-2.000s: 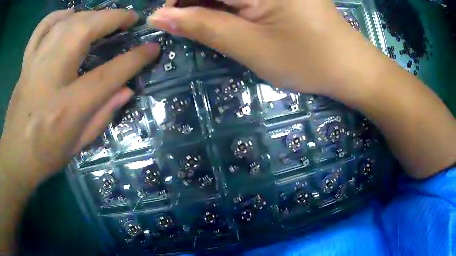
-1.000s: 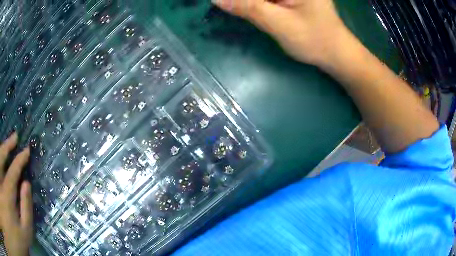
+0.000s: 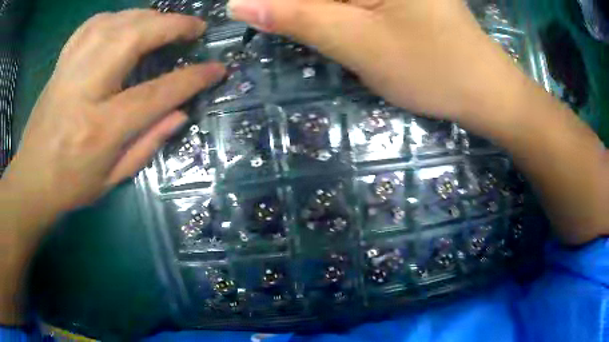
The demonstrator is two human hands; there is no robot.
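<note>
A large clear blister tray (image 3: 294,227) lies in the centre, with glare on its pockets. The pockets hold small dark round assemblies (image 3: 268,212) with bright dots and tiny square parts (image 3: 308,71). My left hand (image 3: 100,110) is over the tray's upper left part, fingers apart, holding nothing visible. My right hand (image 3: 407,57) is over the tray's upper part, cut by the top edge. A thin dark tip, apparently of tweezers (image 3: 249,35), shows just below its thumb. The fingers and the rest of the tool are hidden.
A dark heap of loose tiny parts (image 3: 562,61) lies on the green mat (image 3: 100,260) beyond the tray's right edge. Black ribbed edges, apparently stacked trays (image 3: 8,93), stand at the far left. My blue smock (image 3: 467,317) fills the lower edge.
The view has shifted, so the tray is central again. My right hand has moved from the mat right of the tray back over its upper pockets. My left hand shows fully again.
</note>
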